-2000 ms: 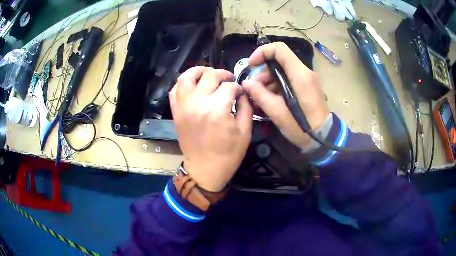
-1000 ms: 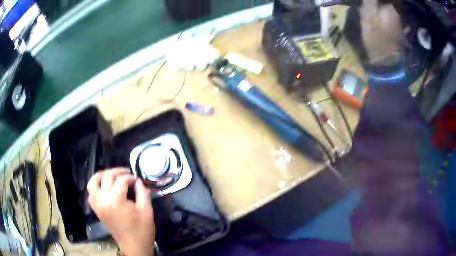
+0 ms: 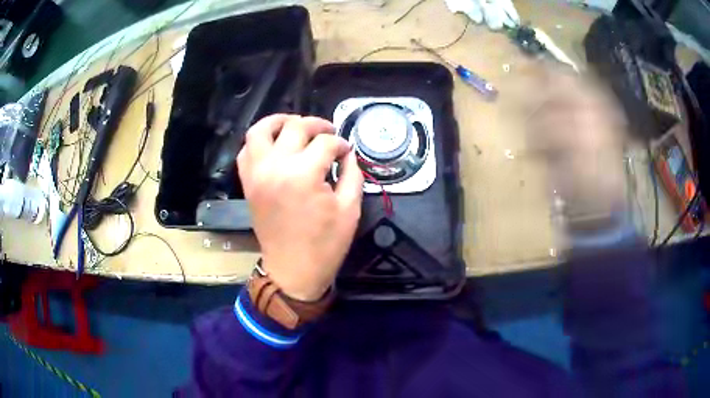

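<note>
The speaker driver (image 3: 383, 132), a round silver magnet on a pale square frame, lies in the shallow front case half (image 3: 436, 225). Red wires (image 3: 387, 198) run at its lower edge. My left hand (image 3: 300, 190) is over the driver's left edge, thumb and fingertips pinched together at the wires; what is between the fingertips is too small to tell. My right hand (image 3: 580, 144) is a motion blur over the bench on the right; its fingers cannot be made out. The deeper rear case half (image 3: 233, 93) stands left of the front half, partly behind my left hand.
A screwdriver (image 3: 476, 81) lies behind the front case half. A black box (image 3: 634, 70) and an orange-edged multimeter (image 3: 677, 186) are at the right. Blue-handled pliers (image 3: 65, 225), a black wand-like tool (image 3: 109, 128) and coiled cable (image 3: 113, 208) are at the left. White gloves (image 3: 486, 11) lie at the back.
The view has swung back from the right side of the bench. My right hand has come back from the far right; two seconds ago it held the iron at the driver. My left hand stays at the driver's edge.
</note>
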